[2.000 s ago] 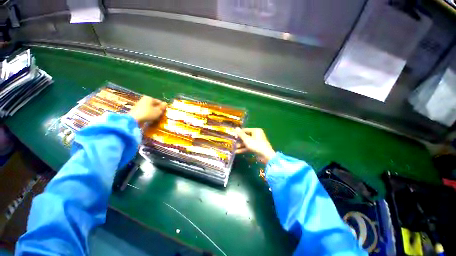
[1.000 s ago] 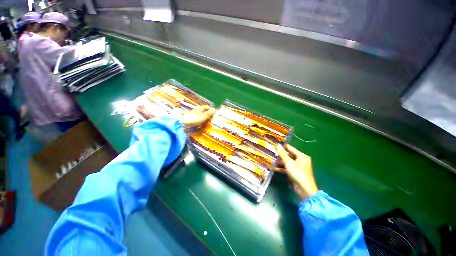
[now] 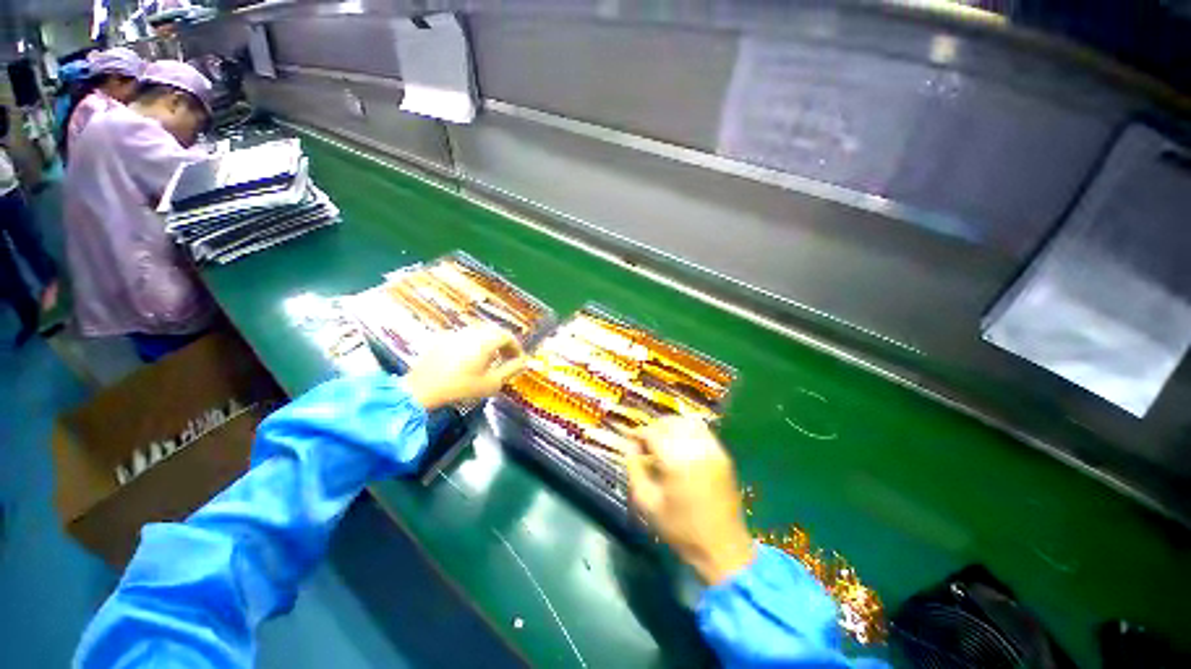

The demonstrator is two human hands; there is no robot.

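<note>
A stack of clear blister trays [image 3: 614,342] filled with rows of orange flex cables lies on the green bench in front of me. A second tray of orange flexes [image 3: 457,290] lies just left of it. My left hand [image 3: 460,366] is at the left edge of the near stack, fingers bent close together; whether it grips anything cannot be told. My right hand [image 3: 686,490] is over the stack's lower right part and hides that corner. Its fingertips are near the flexes; a grip cannot be made out.
A heap of small orange flex pieces [image 3: 829,582] lies right of my right sleeve, near the black fan [image 3: 980,627]. A pile of papers or folders [image 3: 248,196] stands at the far left. A person in pink [image 3: 124,222] is beyond a cardboard box [image 3: 157,444].
My right hand has moved from the stack's right edge to over its lower right part. My left hand has shifted slightly down-left. The view has turned left, and the small-piece heap now shows.
</note>
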